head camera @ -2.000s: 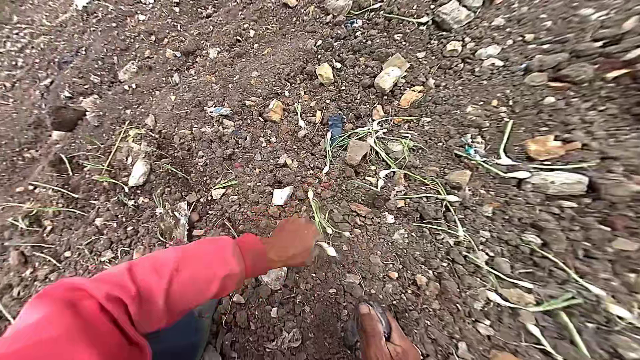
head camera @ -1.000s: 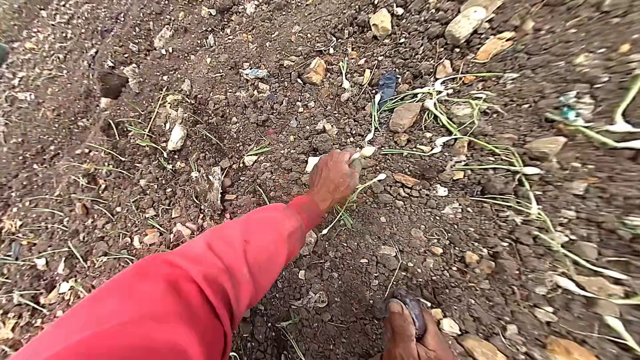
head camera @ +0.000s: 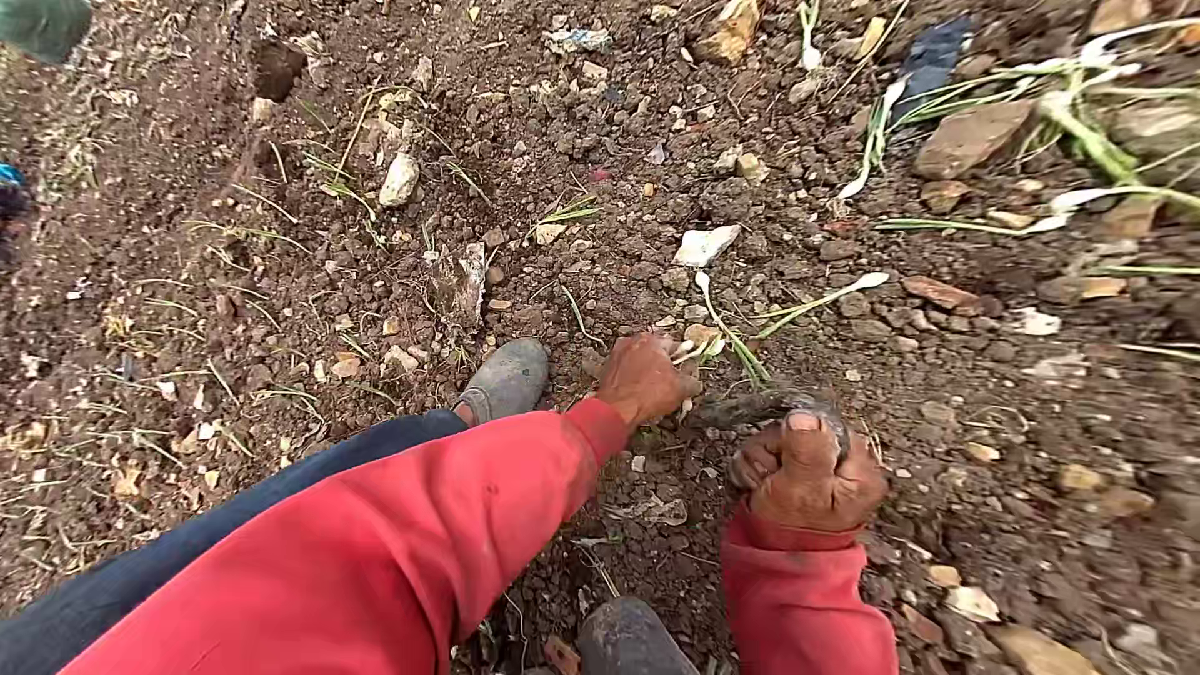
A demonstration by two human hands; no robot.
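My left hand (head camera: 649, 380), in a red sleeve, reaches down to the soil at the centre, its fingers closed on a small bulbed seedling (head camera: 692, 351), apparently onion, partly hidden by the fingers. Two similar seedlings lie just to the right: one with its white bulb (head camera: 703, 281) at the top, another with its bulb (head camera: 872, 280) to the right. My right hand (head camera: 814, 473) grips a dark, elongated hand tool (head camera: 755, 408), its tip pointing left towards my left hand. The tool's kind cannot be told. More loose seedlings (head camera: 1069, 202) lie at the upper right.
Stony brown soil surrounds both hands. Thin green shoots (head camera: 253, 234) stick out of it on the left. A white stone (head camera: 705, 246) and a reddish stone (head camera: 940, 293) lie ahead. One grey shoe (head camera: 508, 380) is beside my left forearm; another (head camera: 630, 639) is at the bottom.
My left hand has drawn back from the loose seedlings ahead towards my right hand. My right hand, only partly visible at the bottom edge before, has come fully into view with the dark tool.
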